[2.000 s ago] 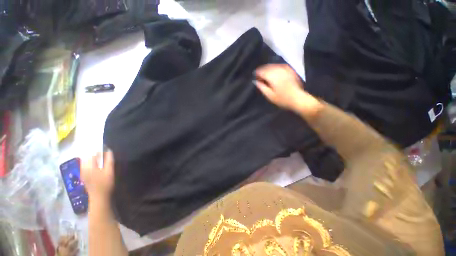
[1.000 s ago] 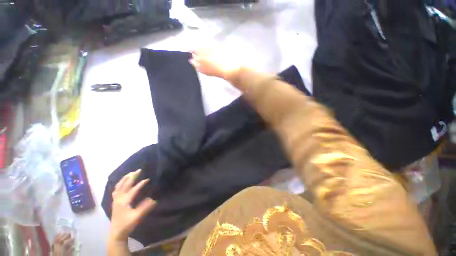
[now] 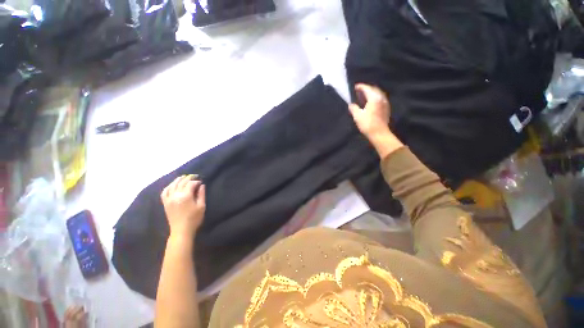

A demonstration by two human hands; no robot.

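A black garment point(image 3: 256, 166) lies folded into a long strip across the white table point(image 3: 154, 134), slanting from lower left to upper right. My left hand point(image 3: 184, 202) rests on its left part with the fingers curled; whether it pinches cloth cannot be told. My right hand point(image 3: 373, 115) is at the garment's upper right end, beside the black pile, with thumb and fingers apart and nothing seen in it.
A large black garment pile point(image 3: 448, 96) with a white tag point(image 3: 521, 119) lies at the right. A dark narrow tool point(image 3: 113, 127) and a lit phone point(image 3: 87, 245) lie at the left. Crumpled clear bags point(image 3: 32, 237) are at the left edge, glossy packed garments point(image 3: 83, 38) at the far left.
The upright sleeve-like part now lies folded down along the strip. My right hand has moved from the far middle to the garment's right end. My left hand has moved slightly up and right.
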